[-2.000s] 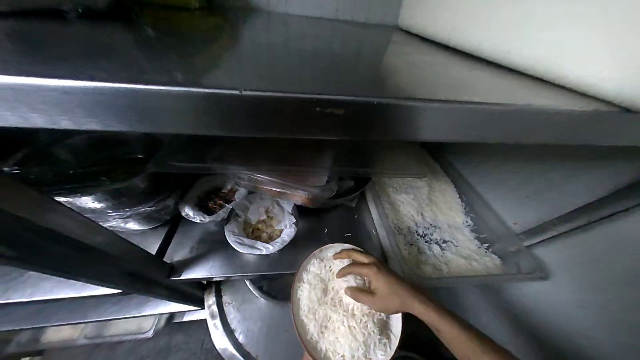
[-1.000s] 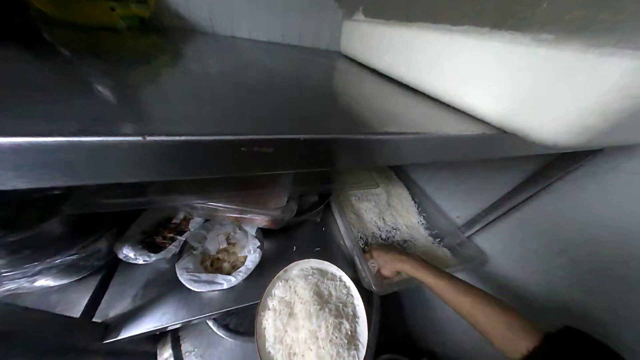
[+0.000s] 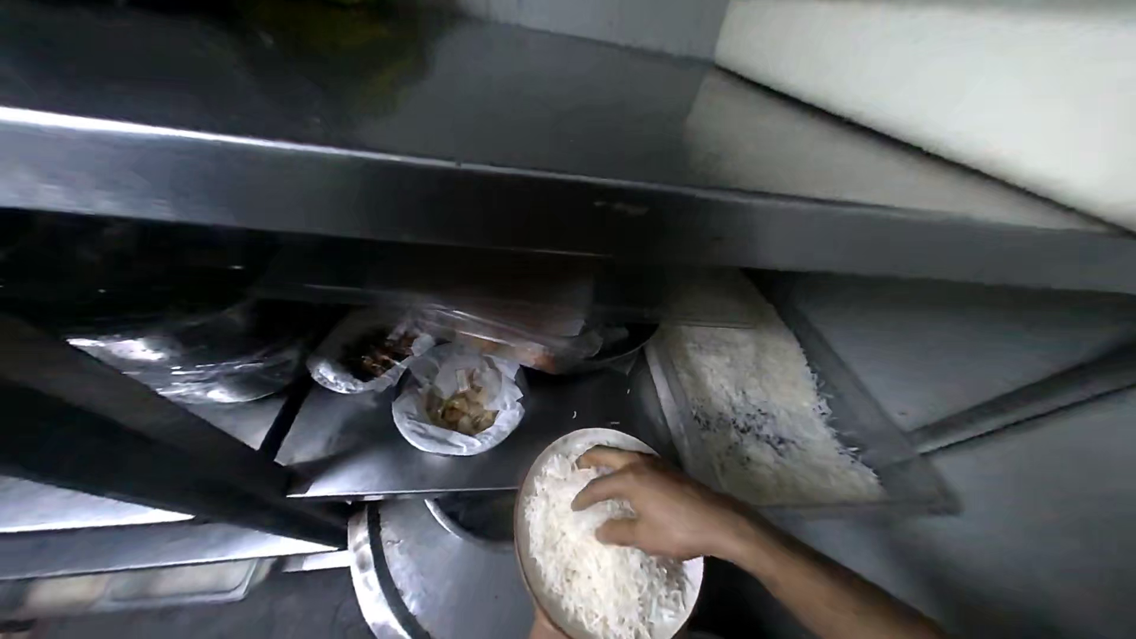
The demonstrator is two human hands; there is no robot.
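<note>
A round bowl point(image 3: 524, 541) heaped with white shreds or grains, which look like rice, is tilted near the bottom centre. Under its lower left rim shows a small part of my left hand point(image 3: 545, 627), holding the bowl; the rest is hidden. Over the heap, my right hand point(image 3: 661, 506) has its fingers spread and touching the white food. Whether anything is between those fingers cannot be told. Right of the bowl, a clear rectangular tray point(image 3: 923, 488) holds more of the same white food, with a dark patch showing through it.
A steel counter edge point(image 3: 497, 209) spans the view above. On the lower shelf point(image 3: 382, 457) stand a plastic-lined bowl with pale pieces point(image 3: 461, 404) and another with dark pieces point(image 3: 373, 355). A large round metal lid point(image 3: 453, 577) lies below; plastic-wrapped items point(image 3: 213, 355) are at left.
My right hand was over the bowl, then in the tray one second ago, and is now back at the bowl. The view has shifted.
</note>
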